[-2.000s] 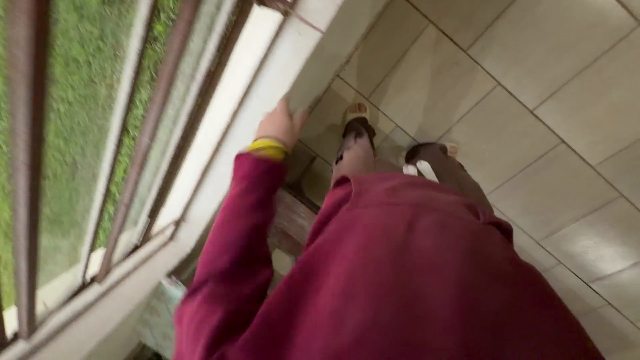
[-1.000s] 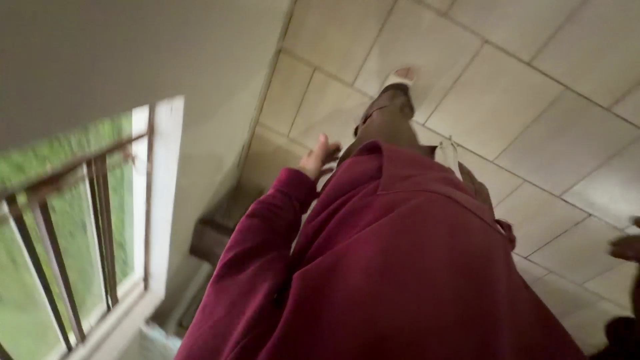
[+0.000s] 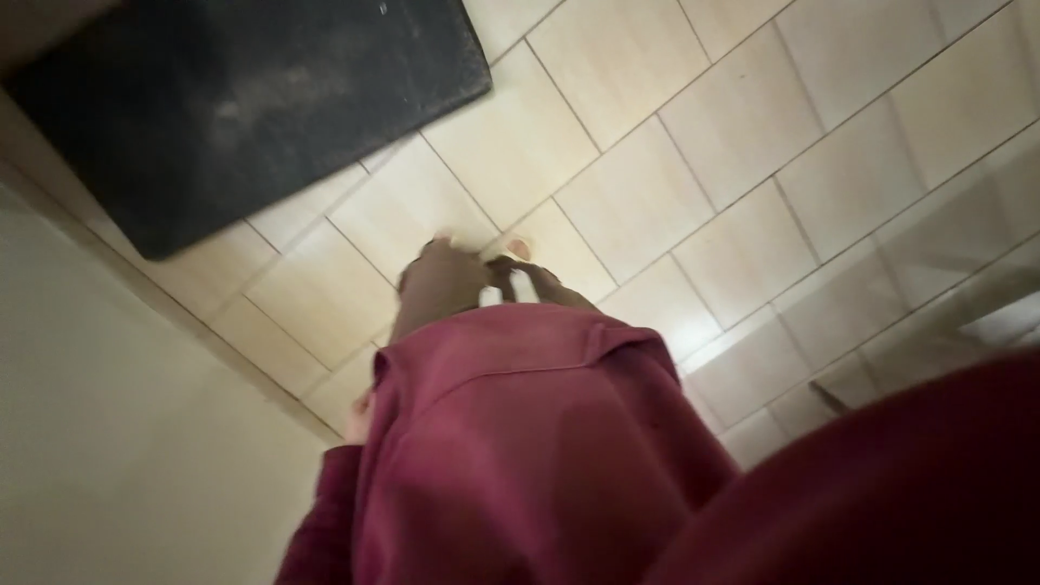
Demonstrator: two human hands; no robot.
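Observation:
My left hand hangs at my left side, close against the maroon sweatshirt; most of it is hidden by the garment, so its fingers cannot be made out. My right hand is out of view; a large maroon sleeve fills the lower right corner. Below the sweatshirt's hem show brown trousers with two white drawstring ends, and my feet stand on the tiled floor.
A dark rectangular mat lies on the tiles at the upper left, ahead of my feet. A plain pale wall runs along the left side.
The barred window on the left has gone out of view and the dark mat has come in. My left hand, apart from the body earlier, is now beside the sweatshirt. A maroon sleeve has appeared at right.

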